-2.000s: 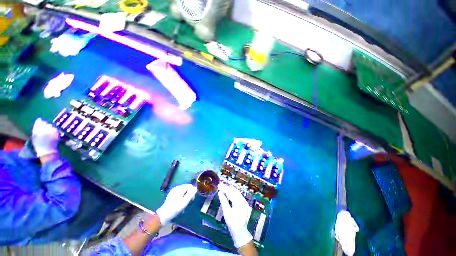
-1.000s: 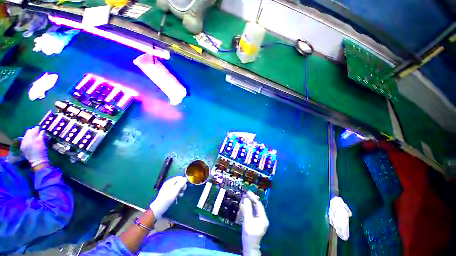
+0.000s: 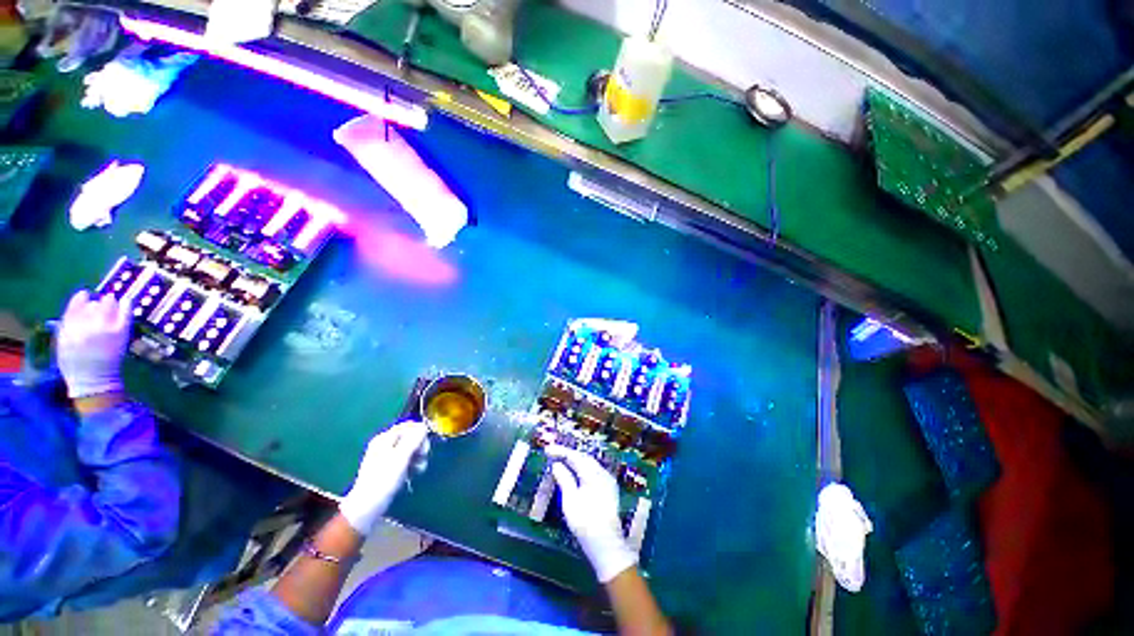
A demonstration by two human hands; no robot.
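A populated circuit board [image 3: 609, 422] lies on the bench in front of me, with white bars, copper-brown coils and black parts. My left hand [image 3: 388, 475], in a white glove, holds a small round metal coating cup [image 3: 454, 406] with amber liquid, to the left of the board. The cup covers most of a black stick on the bench. My right hand [image 3: 590, 503], also white-gloved, is over the lower part of the board with its fingers pinched together. What it holds, if anything, is too small to tell.
Another worker's gloved hand [image 3: 93, 342] touches a second board [image 3: 224, 280] at left. A pale wrapped pad [image 3: 404, 180] lies beneath the violet lamp [image 3: 274, 68]. A white bottle [image 3: 634, 90] stands on the green shelf. A white glove or wipe [image 3: 843, 537] and dark boards [image 3: 951, 435] are at right.
My left hand has moved the cup left, away from the board and over the black stick. My right hand has shifted left and up over the board's lower part.
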